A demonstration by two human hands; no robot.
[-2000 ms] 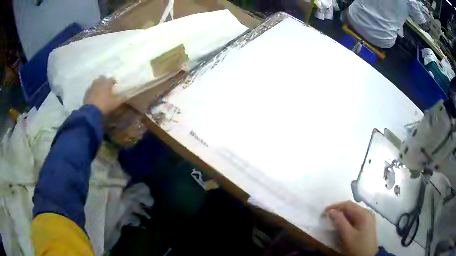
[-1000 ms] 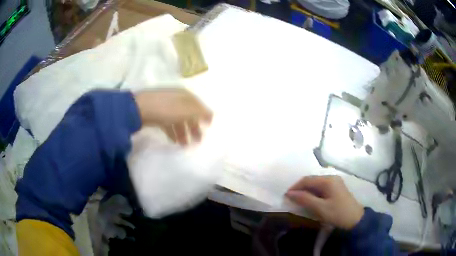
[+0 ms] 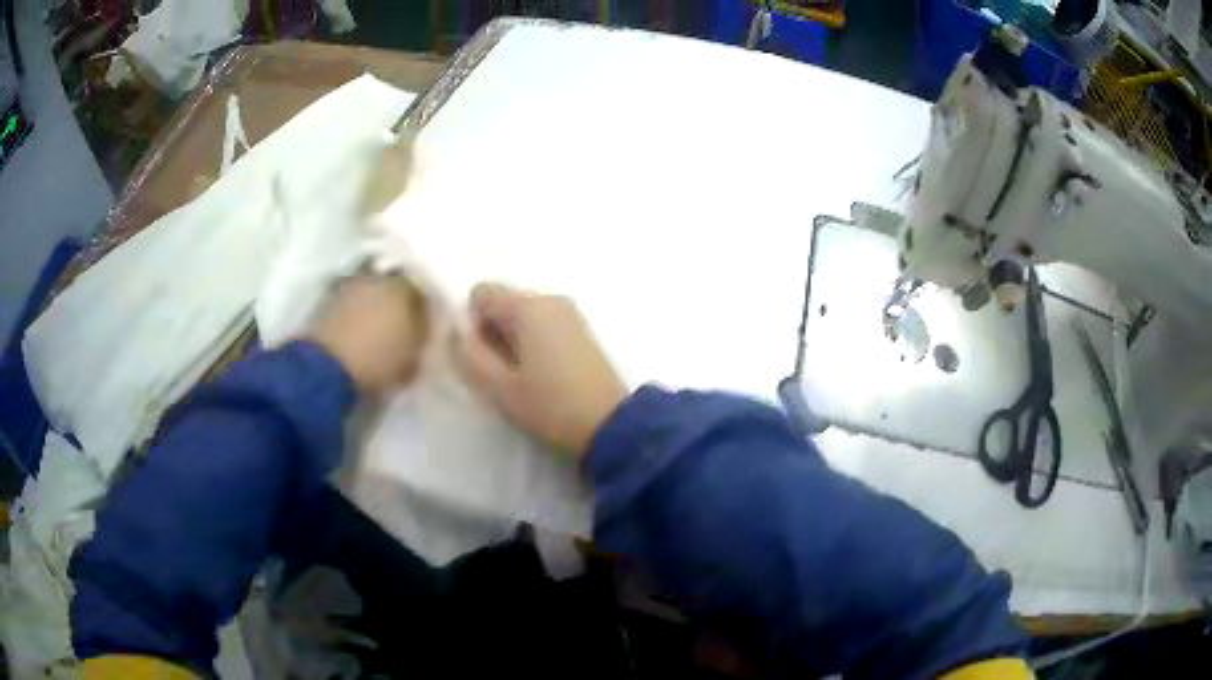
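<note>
A white garment panel (image 3: 432,465) lies over the table's front left edge and hangs a little past it, blurred by motion. My left hand (image 3: 379,330) is closed on its cloth near the left side of the table. My right hand (image 3: 538,365) is just right of it, fingers curled at the same cloth; what its fingertips hold is hidden. A tan ticket (image 3: 388,175) shows blurred behind my left hand. A stack of white cut pieces (image 3: 146,319) lies to the left on the cardboard sheet (image 3: 279,83).
The sewing machine (image 3: 997,186) stands at the right over its needle plate (image 3: 917,352). Black shears (image 3: 1023,432) and long tweezers (image 3: 1114,425) lie beside it. A white strip (image 3: 1154,571) hangs at the right edge. White cloth (image 3: 60,531) is heaped lower left.
My right hand has moved left from the table's front edge to beside my left hand. My left hand has drawn back left with the cloth. The view has shifted, showing more of the machine.
</note>
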